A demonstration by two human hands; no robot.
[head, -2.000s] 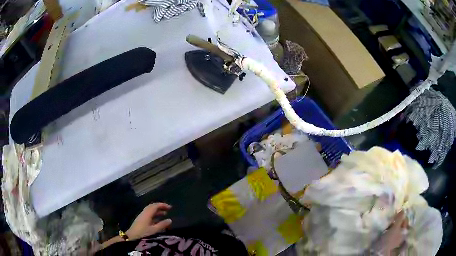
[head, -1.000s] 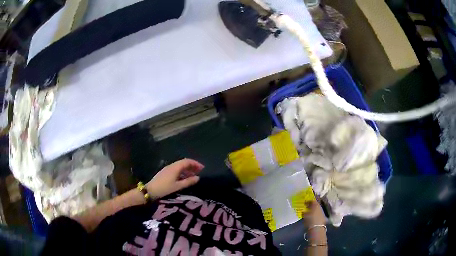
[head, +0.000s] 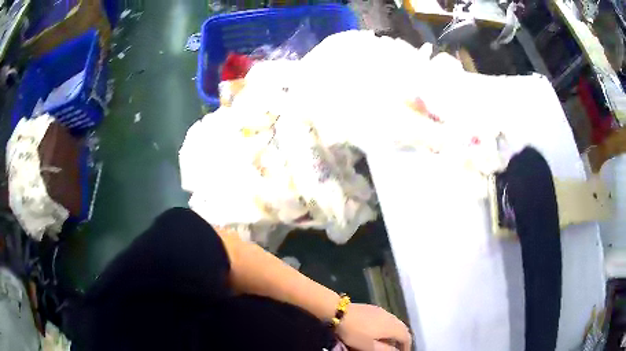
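A large cream floral garment heap (head: 274,158) lies over the near left end of the white pressing table (head: 439,253) and hangs down its side. Much of it is overexposed, so its folds are hard to tell. The black padded sleeve board (head: 539,240) stands on the table to the right of the heap. My left hand (head: 376,329), with a yellow beaded bracelet, is low in the picture beside the table edge, below the heap and apart from it. Its fingers are partly cut off by the bottom edge. My right hand is out of the picture.
A blue basket (head: 209,58) with a red item in it stands behind the heap. Another blue basket (head: 89,82) is at the upper left, with pale cloth (head: 31,178) near it. Green floor (head: 137,158) lies between them. A tan base (head: 580,199) is under the sleeve board.
The view has swung left to the floral heap. The cream garment at the right went down onto the blue basket and is now out of view, as are the iron and my right hand.
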